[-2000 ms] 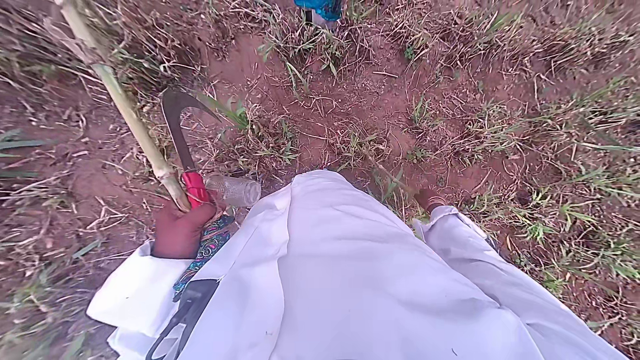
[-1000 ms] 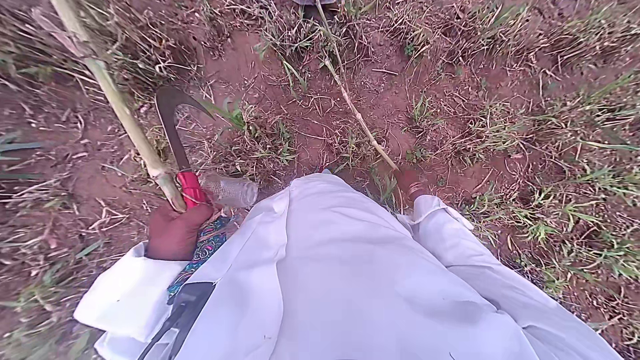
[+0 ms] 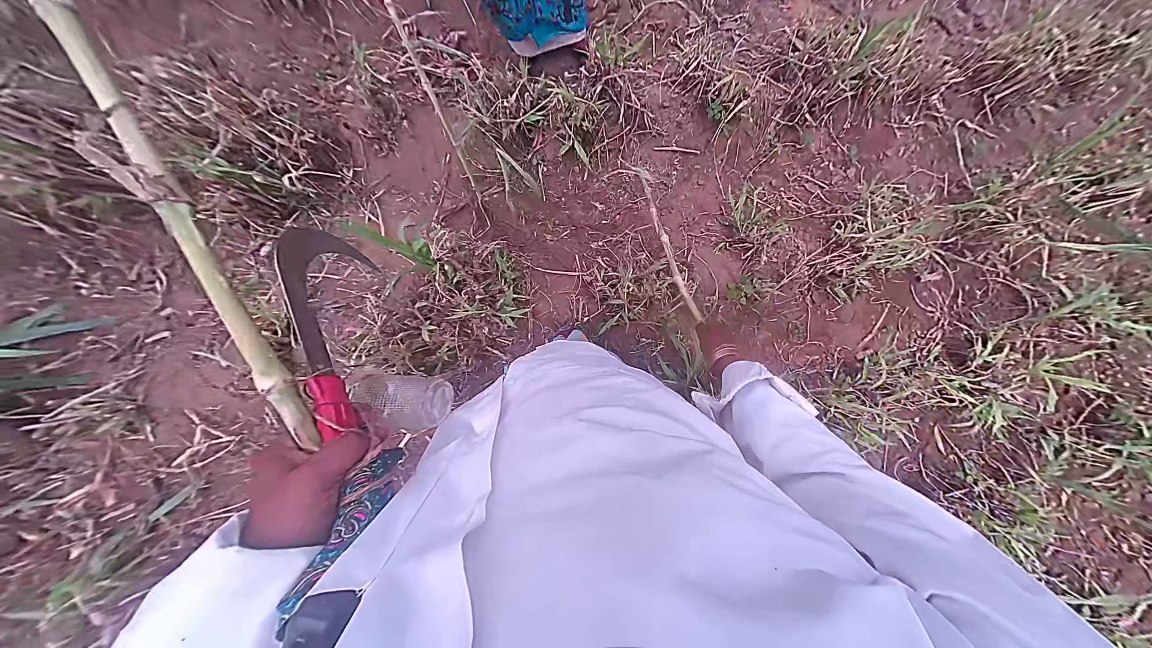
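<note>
My left hand [image 3: 301, 486] is closed around the red handle [image 3: 331, 405] of a sickle, whose dark curved blade [image 3: 301, 288] points up and away. The same hand holds a thick pale plant stalk [image 3: 202, 243] that runs to the top left. A clear, textured plastic or glass container [image 3: 405, 400] lies on its side against the hand. Patterned blue cloth [image 3: 355, 513] hangs beside the wrist. On the right, my right hand [image 3: 715, 346] is partly hidden by the white sleeve and blurred; a thin dry stick [image 3: 668, 247] reaches up from it.
Reddish soil [image 3: 576, 216] with dry grass and green tufts [image 3: 999, 387] surrounds me. At the top, patterned blue cloth [image 3: 540, 22] shows above a dark shape, perhaps a foot. Another thin dry stalk [image 3: 436, 99] slants at upper left. My white garment [image 3: 612, 522] covers the lower middle.
A long thin stick appears at my right hand one second ago and now; it is not plain two seconds ago. The blue cloth at the top is back in view. My left hand keeps its hold.
</note>
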